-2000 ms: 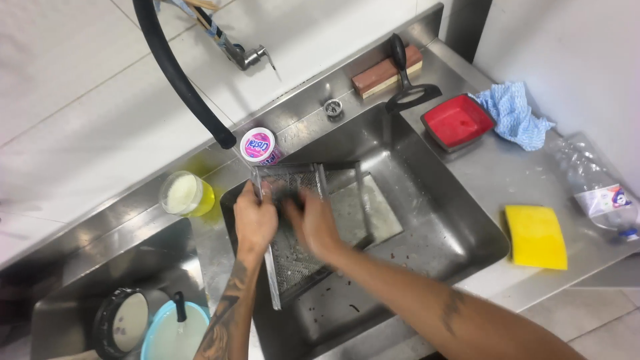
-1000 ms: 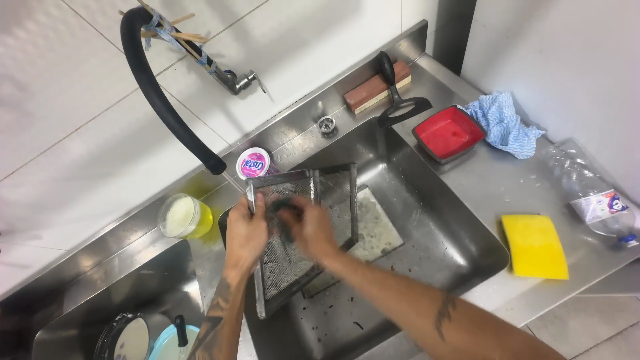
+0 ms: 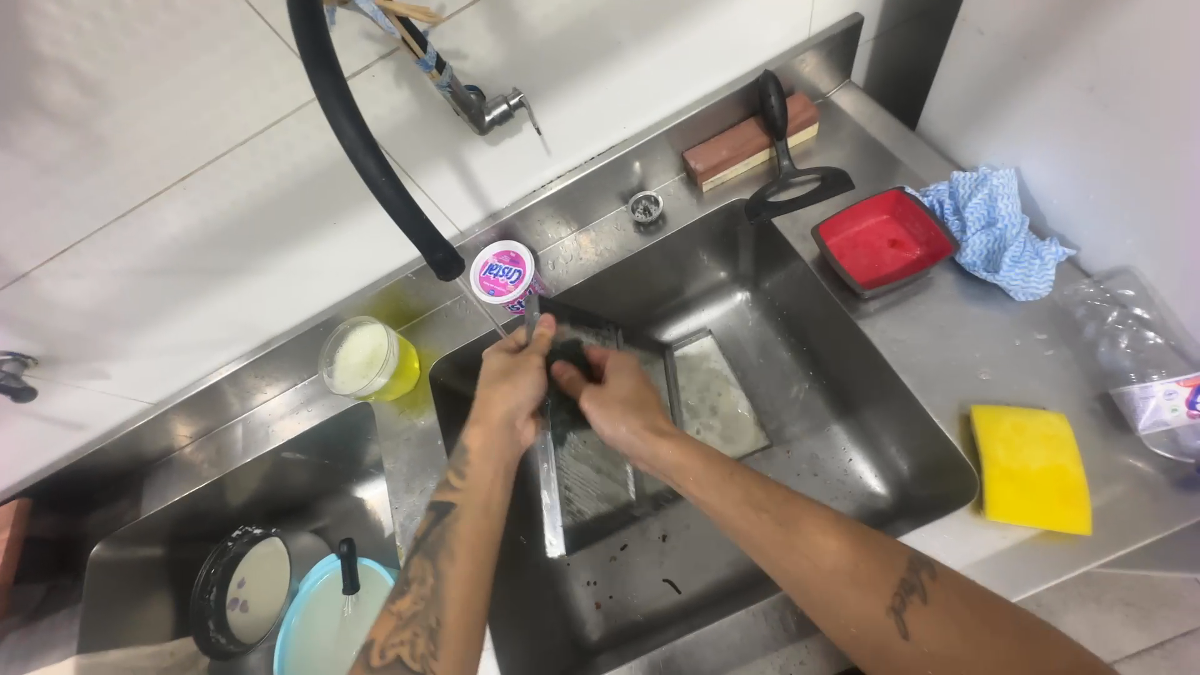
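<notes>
A metal-framed mesh filter panel [image 3: 591, 469] stands tilted in the right basin of a stainless steel sink [image 3: 844, 422]. My left hand [image 3: 514, 380] grips its upper left frame edge. Pinched in my right hand [image 3: 614, 394] is a dark scouring pad [image 3: 570, 356], held against the panel's upper part. Water runs in a thin stream from the black faucet hose [image 3: 375, 169] down by my left hand. A pale flat rectangular piece [image 3: 717, 398] lies in the basin behind the panel, and dark bits are scattered on the basin floor.
Behind the basin stand a pink-and-white tub [image 3: 503, 272] and a cup of yellow liquid [image 3: 361, 359]. To the right are a sharpening stone [image 3: 741, 150], a black-handled tool [image 3: 778, 141], a red dish [image 3: 881, 239], a blue cloth [image 3: 998, 230], a yellow sponge [image 3: 1031, 469] and a plastic bottle [image 3: 1144, 375]. The left basin holds a turquoise bowl [image 3: 291, 609].
The panel's frame has turned, with its left side more upright than one second ago. Both hands remain at its upper part, and my right hand has shifted slightly on it.
</notes>
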